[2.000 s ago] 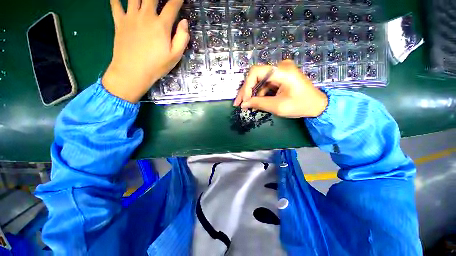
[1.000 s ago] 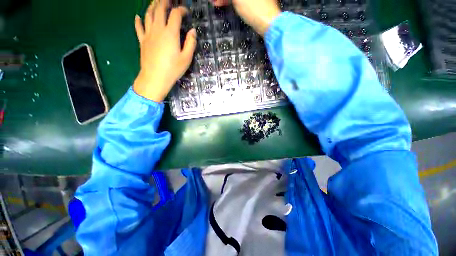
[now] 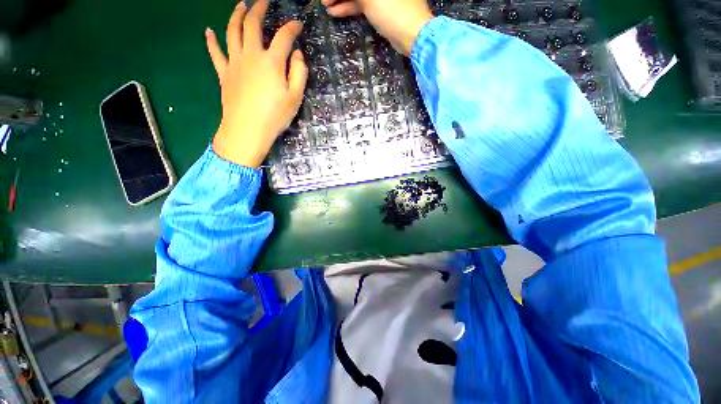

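A clear pocketed blister tray (image 3: 360,166) lies in front of me, with small round dark units in its pockets. My left hand (image 3: 259,87) rests with spread fingers on the tray's left edge and holds nothing that shows. My right hand (image 3: 379,17) is over the tray's far part, cut by the top edge of the picture. Its fingers are bent together, but whether they hold a tool cannot be seen. My right sleeve hides part of the tray. A heap of tiny black parts (image 3: 412,202) lies on the bench at the tray's near edge.
A smartphone (image 3: 136,144) lies left of the tray, with tiny white bits (image 3: 61,164) beyond it. A red thin item (image 3: 13,192) is at far left. A small whitish plastic bag (image 3: 639,59) lies right of the tray. A greyer second tray (image 3: 702,55) is at far right.
My right hand has moved from the black parts to the tray's far part, where it stays in the last second. The dark pen-like tool seen in it earlier no longer shows. The view has shifted.
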